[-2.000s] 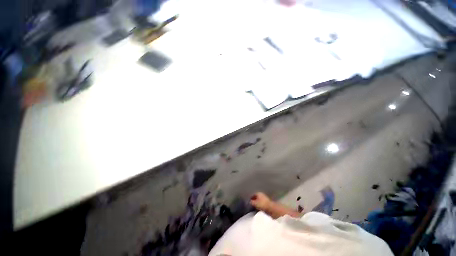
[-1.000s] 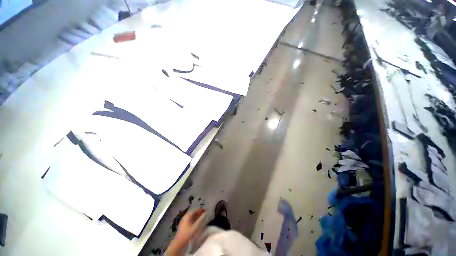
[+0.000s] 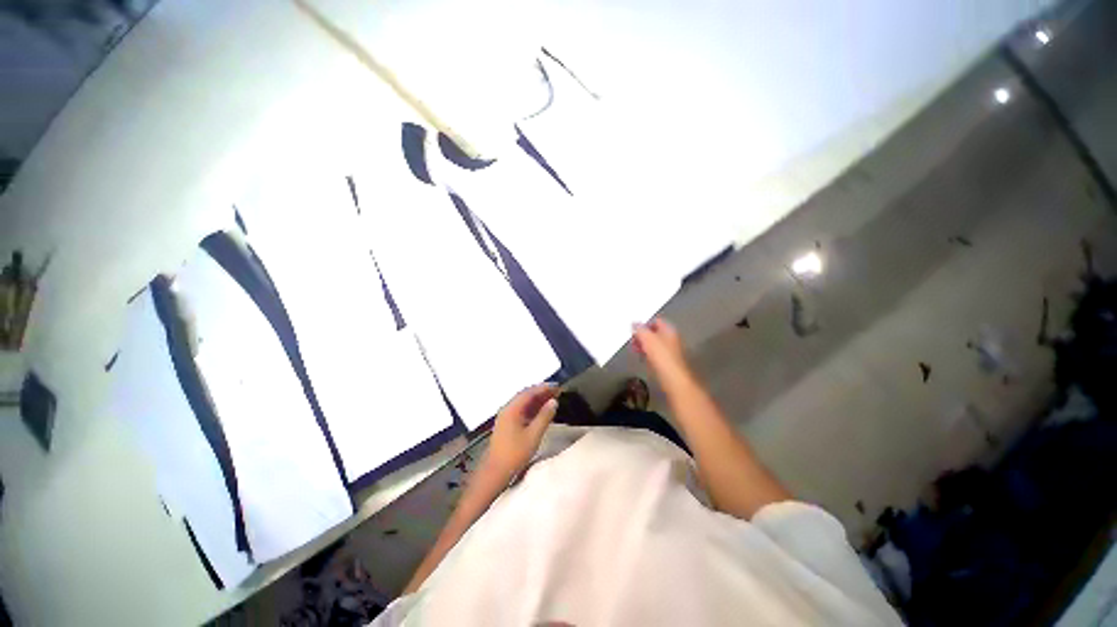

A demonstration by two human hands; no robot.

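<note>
Several stacks of cut panels lie side by side along the near edge of the white table. White paper covers them and dark fabric shows at their edges and in the gaps. My left hand is at the table edge by the lower corner of a middle panel. Its fingers are bent; whether they grip anything cannot be told. My right hand is at the lower edge of the panel further right. Its fingertips touch or nearly touch the paper; a grip cannot be made out.
A thin tan stick lies on the paper at the top. A dark flat object lies at the far left. Fabric scraps litter the floor, with a dark heap at the lower right.
The view has turned and moved closer over the panels. Both hands now show at the table edge, where only one showed earlier, low by the body.
</note>
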